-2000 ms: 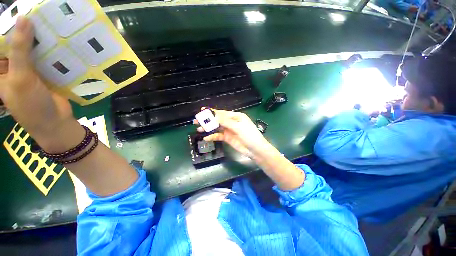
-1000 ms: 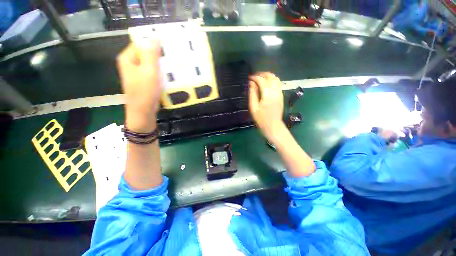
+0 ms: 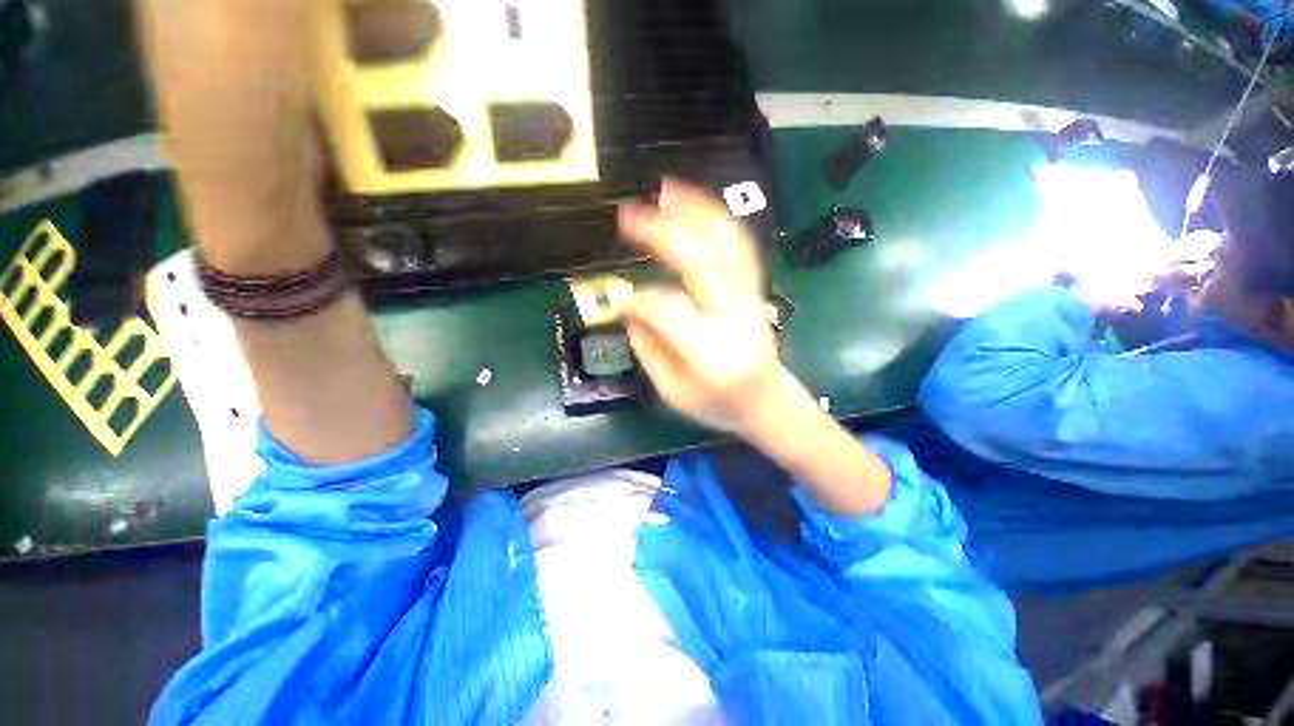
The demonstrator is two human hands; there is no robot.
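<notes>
My left hand [image 3: 241, 99], blurred and cut off by the top edge, holds up a yellow-backed sheet [image 3: 461, 180] with white pieces and angular empty holes. My right hand [image 3: 703, 319], also blurred, is over the right side of the black square fixture [image 3: 582, 394] with its fingers spread. A small yellow-and-white piece [image 3: 602, 297] is at a fingertip, by the fixture's back edge; whether it is held is unclear. The fixture's pale centre shows. A white square piece [image 3: 744, 197] with a dark centre is at the black tray's [image 3: 497, 234] right end.
White sheets [image 3: 213, 383] and a yellow liner skeleton [image 3: 107, 369] lie at left, near a dark flat object [image 3: 121, 234]. Small black blocks [image 3: 857, 151] [image 3: 834, 234] stand right of the tray. A small pale bit [image 3: 484, 377] lies left of the fixture. A blue-sleeved person [image 3: 1107, 411] sits at right.
My right hand has come down from the tray's right end to the fixture. The white square and the yellow-and-white piece now show. The view has shifted; the sheet is nearer the top.
</notes>
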